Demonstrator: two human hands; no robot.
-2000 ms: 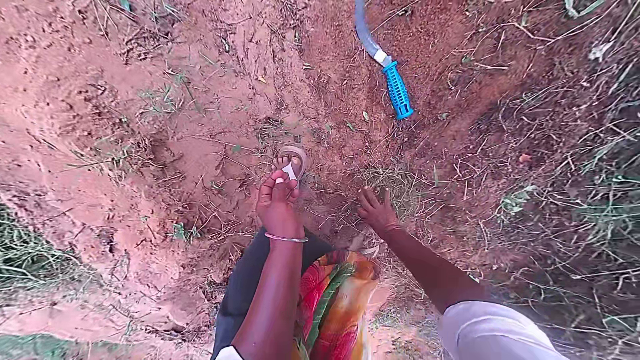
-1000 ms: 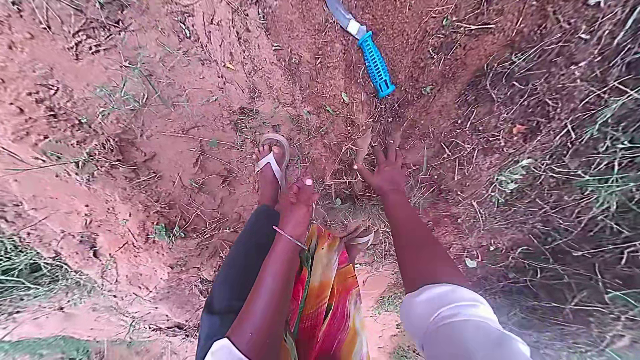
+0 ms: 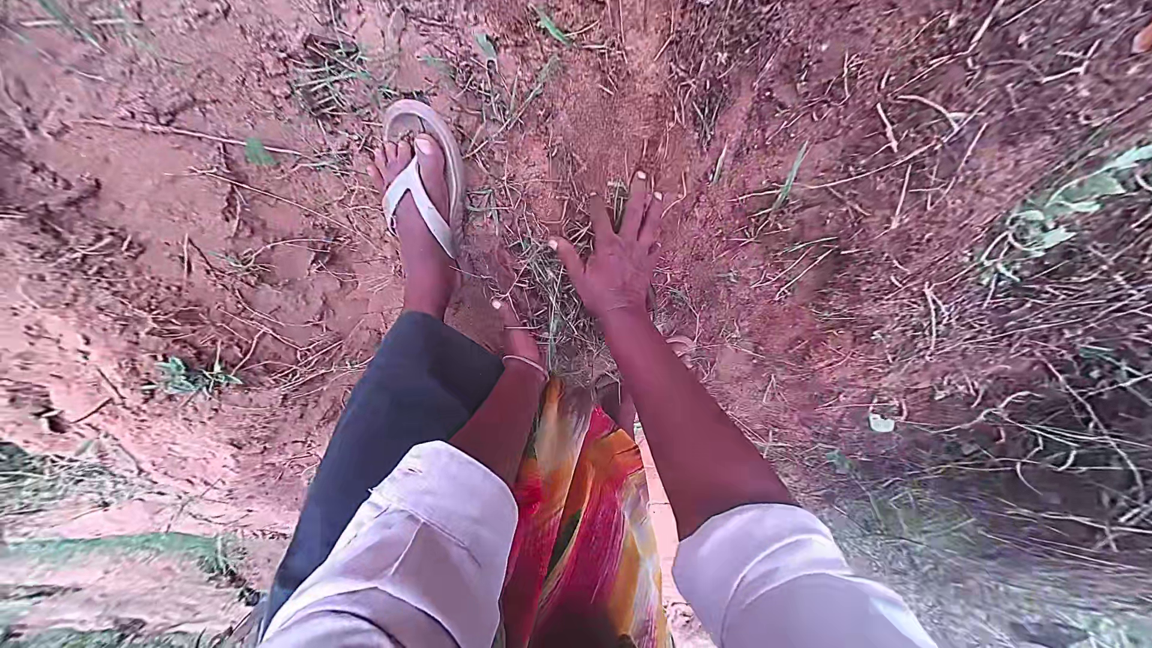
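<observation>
My right hand (image 3: 619,256) is spread, palm down, over grass tufts (image 3: 551,283) and reddish soil, with nothing seen in it. Lower and to the left, my left hand (image 3: 517,333) is partly hidden beside the dark trouser leg (image 3: 396,432); a thin bangle (image 3: 525,364) circles its wrist. Its fingers are blurred, and whether they hold anything does not show. A foot in a pale flip-flop (image 3: 454,171) stands on the soil up and left of both hands. Bright red, orange and yellow cloth (image 3: 585,531) hangs between my forearms.
Dry roots and straw (image 3: 936,306) lie over the soil on the right, with a leafy green plant (image 3: 1053,211). A small weed (image 3: 191,376) grows at the left, and grass (image 3: 54,477) lines the lower left edge. A small pale scrap (image 3: 881,423) lies right of my forearm.
The blue-handled curved blade on the ground has left the view, which has shifted. My left hand, raised with a small white thing two seconds ago, is now lower, near the trouser leg.
</observation>
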